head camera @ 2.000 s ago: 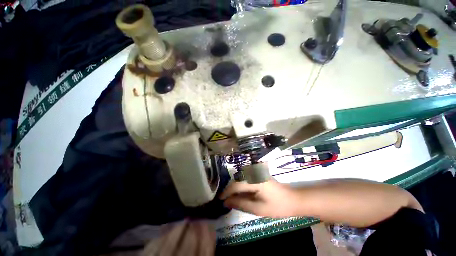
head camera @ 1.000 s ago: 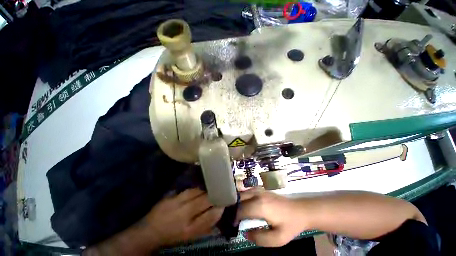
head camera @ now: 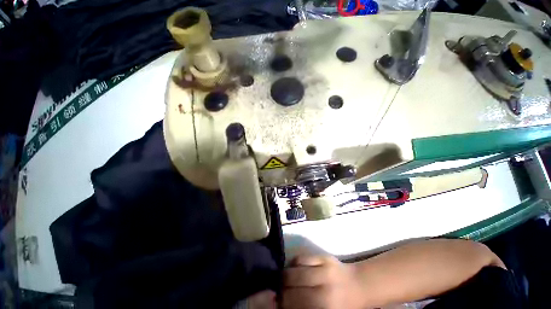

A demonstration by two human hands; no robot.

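Observation:
Black fabric (head camera: 151, 223) spreads over the table left of the cream sewing machine head (head camera: 254, 78) and hangs toward the front edge. My right hand (head camera: 317, 280) is closed on the fabric's right edge, in front of the needle area. Only a small part of my left hand (head camera: 263, 300) shows at the bottom edge, beside my right hand; the fabric hides the rest and its grip is unclear. The cream take-up lever cover (head camera: 243, 199) stands above the fabric. The thread tension assembly (head camera: 315, 181) is beside it. The needle and presser foot are hidden.
Thread snips with a red part (head camera: 393, 197) lie on the white table (head camera: 374, 228) right of the needle area, beside small dark pieces. A bobbin winder (head camera: 498, 63) sits on the machine top. More dark fabric (head camera: 109, 36) lies behind the table. A green printed band (head camera: 72, 114) edges it.
My hands have moved down from beside the needle area toward the front edge. My left hand, broadly visible a second ago, is now mostly covered by fabric. The view has shifted slightly.

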